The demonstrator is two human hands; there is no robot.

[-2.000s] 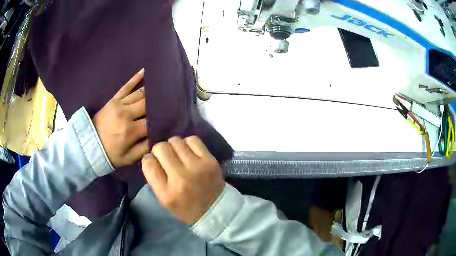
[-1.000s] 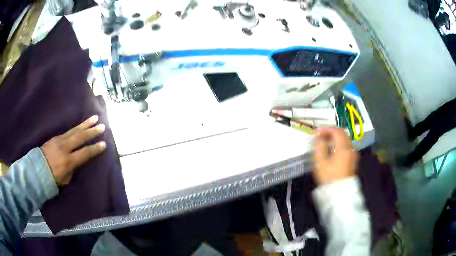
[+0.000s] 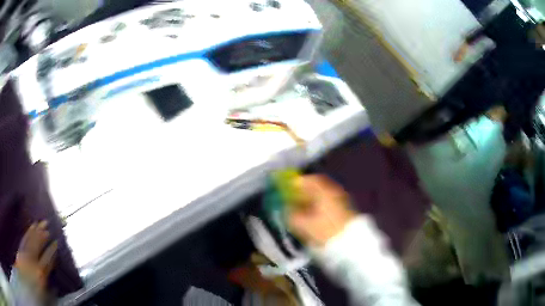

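Note:
The dark plum garment panel point(image 3: 18, 173) lies on the left end of the white table and is cut off by the left edge. My left hand point(image 3: 37, 254) rests on its lower part, fingers apart, partly cut off. My right hand point(image 3: 320, 209), blurred, is closed on the fabric shears point(image 3: 284, 194), whose green and yellow handles show in front of the table's front edge. The blades are too blurred to make out clearly. The white sewing machine point(image 3: 131, 75) stands behind, its needle area blurred at the left.
Small slim tools point(image 3: 260, 124) and a dark rectangle point(image 3: 170, 101) lie on the machine table. Plum cloth point(image 3: 373, 179) and white cloth strips point(image 3: 272, 245) are below the front edge. People are at the right, beyond a pale table point(image 3: 412, 42).
The view has swung right. My right hand has taken the shears from the table's right end and brought them over the front edge. My left hand stays on the panel.

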